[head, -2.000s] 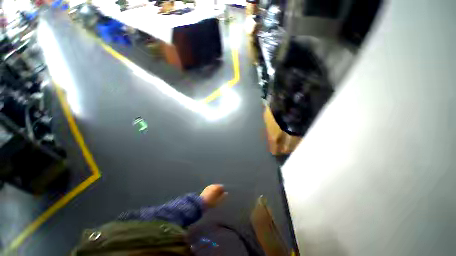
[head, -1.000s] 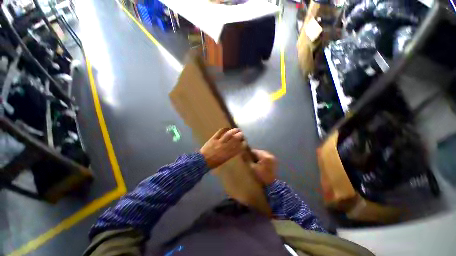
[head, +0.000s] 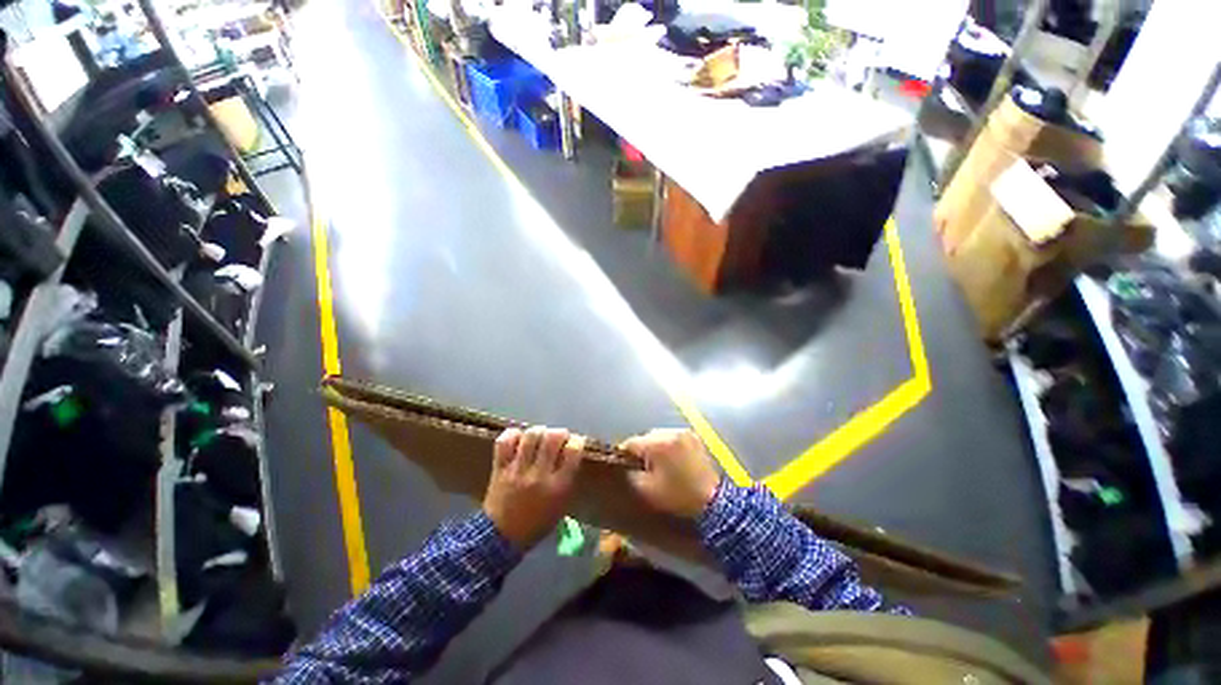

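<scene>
A flattened brown carton [head: 426,448] is held in front of my body, its layered top edge running from left to lower right across the view. My left hand [head: 533,479] grips the top edge near the middle, fingers over it. My right hand [head: 675,471] grips the same edge just to the right. The right end of the carton shows beyond my right sleeve. Much of its face is hidden by my hands, sleeves and body.
Racks of black bagged goods [head: 94,468] stand on the left, with another rack [head: 1091,442] on the right. A white table [head: 670,121] stands ahead, with blue bins [head: 493,91] beside it. An open brown carton [head: 998,221] stands at upper right. Yellow lines [head: 844,439] mark the grey floor.
Both hands have stayed on the carton, which has swung from pointing ahead to lying across my body. The table and aisle have shifted in view. Two seconds ago only one hand was visible.
</scene>
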